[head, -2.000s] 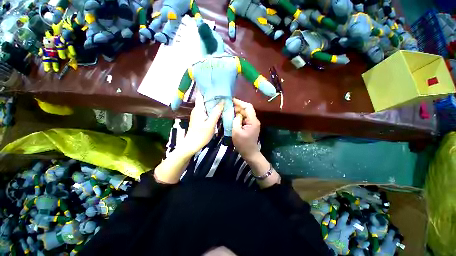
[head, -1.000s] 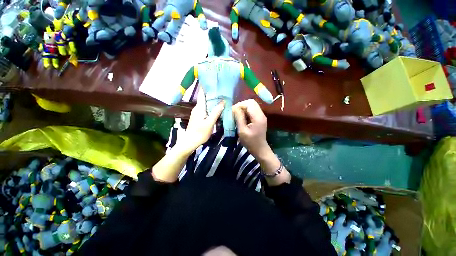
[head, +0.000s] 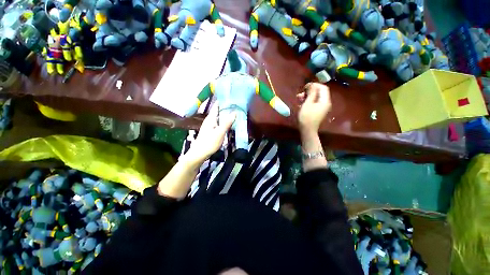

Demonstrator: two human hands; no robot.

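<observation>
A grey-blue plush figure (head: 235,94) lies with its head towards the far side, arms spread and legs over the table's near edge. My left hand (head: 213,131) is closed around its lower body and one leg; the other leg hangs free with a dark foot. My right hand (head: 314,105) is off the figure, over the table to its right. Its fingers are curled where the dark thread snips lay; the snips are mostly hidden in the fingers. A thin tan stick (head: 269,80) lies beside the figure's head.
White paper (head: 191,72) lies behind the figure on the brown-red table (head: 354,115). Plush figures (head: 389,43) are heaped along the far side. Small yellow-and-red dolls (head: 55,53) are at left, a yellow box (head: 422,102) at right. Figures (head: 45,220) fill the space below left, beside yellow-green plastic (head: 91,156).
My right hand has left the figure's leg and moved right and forward onto the table. The snips and their pale cord no longer show there. The figure has shifted slightly towards me, still in my left hand.
</observation>
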